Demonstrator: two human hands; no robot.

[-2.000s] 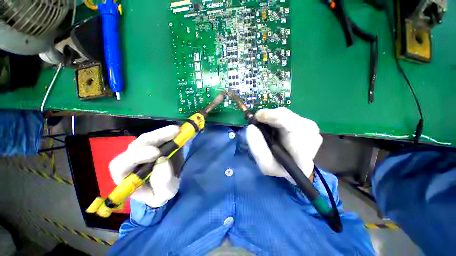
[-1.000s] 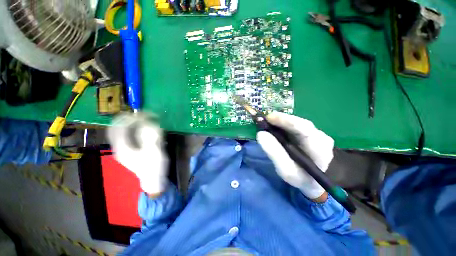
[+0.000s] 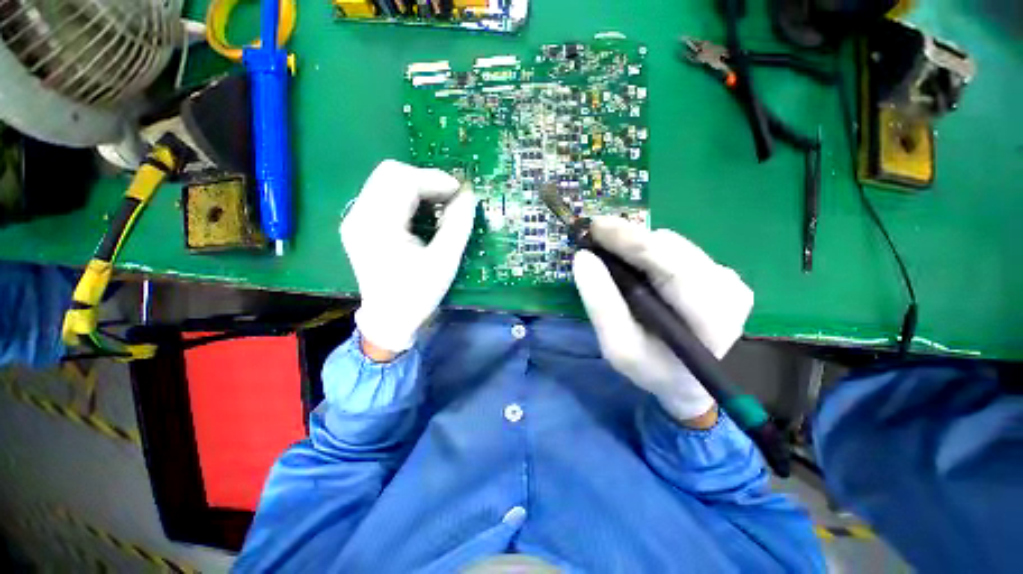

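The green circuit board (image 3: 449, 135) lies flat on the green mat, with dense small parts on its middle and right. My gloved right hand (image 3: 662, 303) holds the black soldering iron (image 3: 684, 342) like a pen, its metal tip over the board's middle. My gloved left hand (image 3: 406, 241) is over the board's lower left, thumb and forefinger pinched together. A very faint thin strand, apparently solder wire, shows at this hand; its end is too small to make out. The yellow soldering iron (image 3: 109, 241) rests in the left stand, its handle hanging over the bench edge.
At left are a fan (image 3: 84, 67), a blue solder sucker (image 3: 270, 146), a sponge tray (image 3: 219, 213) and a yellow ring (image 3: 213, 28). A second board (image 3: 432, 11) is at the back. At right are side cutters (image 3: 746, 90), a slim dark tool (image 3: 810, 207) and another iron stand (image 3: 897, 140).
The yellow iron left my left hand for the left stand. My left hand has since come back over the board, fingers pinched. My right hand still holds the black iron near the board's middle.
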